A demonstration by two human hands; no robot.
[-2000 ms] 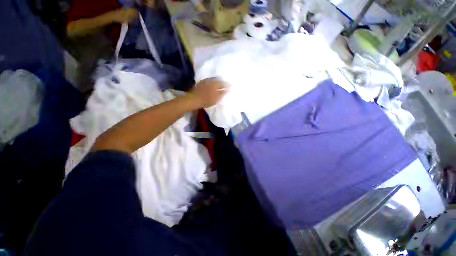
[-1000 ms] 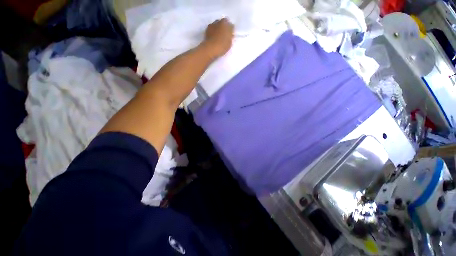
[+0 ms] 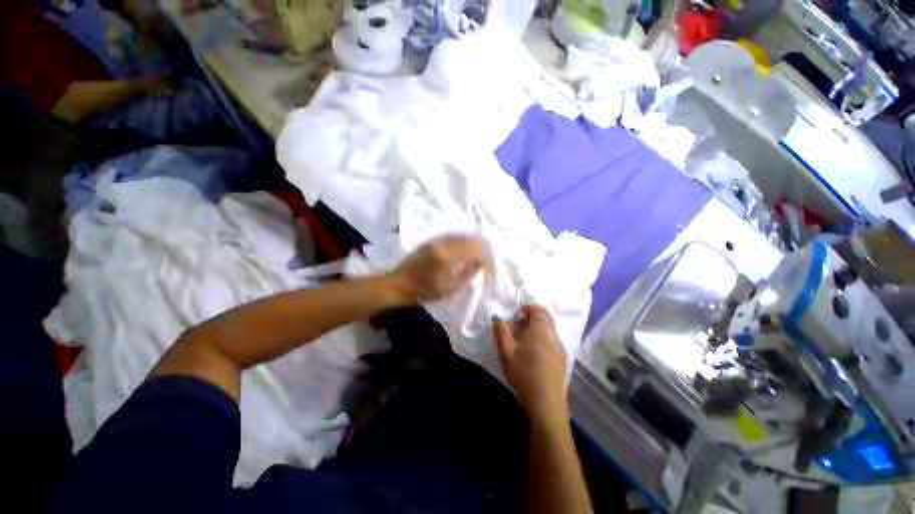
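Observation:
A white knit garment piece hangs between my hands at the table's front edge and covers part of the purple cloth. My left hand is shut on its left part; the fingers are slightly blurred. My right hand pinches its lower edge, to the right of and below my left hand. More white cloth lies behind on the table, overexposed, so its layers cannot be told apart.
The overlock machine with a lit blue screen stands at right, its shiny metal plate beside the purple cloth. A white cloth heap lies below at left. Thread cones stand at the back. Another person's arm shows at upper left.
My left hand has come back from the far white cloth towards me with a white piece. My right hand has come into view holding it too. The piece now covers part of the purple cloth.

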